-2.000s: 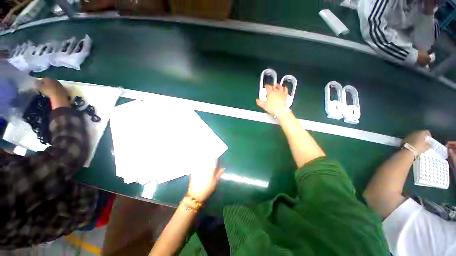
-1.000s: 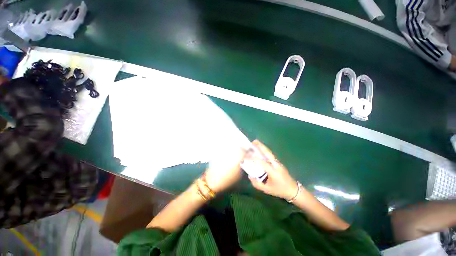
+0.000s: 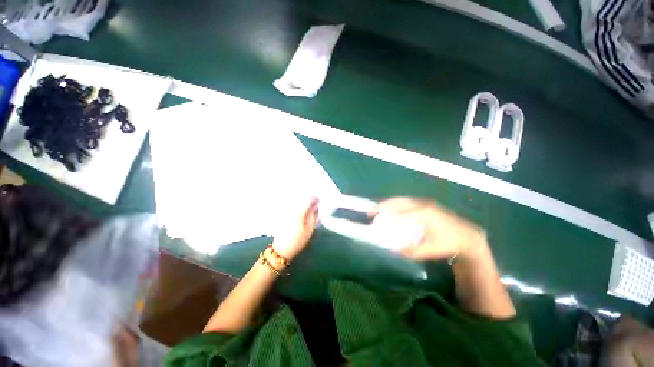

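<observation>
My right hand (image 3: 430, 229), slightly blurred, holds a white loop-shaped plastic unit (image 3: 356, 213) in front of me, its open centre showing. My left hand (image 3: 295, 231) is at the right edge of a fanned stack of bright white protective sheets (image 3: 222, 165), beside the unit's near end; glare hides whether its fingers grip a sheet. Two more loop-shaped units (image 3: 478, 127) lie side by side beyond the white strip. A wrapped unit (image 3: 310, 62) lies on the green surface beyond the stack.
Black small parts (image 3: 64, 118) lie heaped on a white tray (image 3: 115, 175) at left. Wrapped units (image 3: 57, 18) stand at top left. A long white strip (image 3: 401, 159) crosses the bench. A gridded white tray (image 3: 634, 274) is at right. A striped sleeve (image 3: 617, 46) shows at top right.
The single loop unit beyond the strip is gone from its place. A wrapped unit now lies beyond the stack. My right hand has moved right, holding a loop unit. The left neighbour's arm has drawn back.
</observation>
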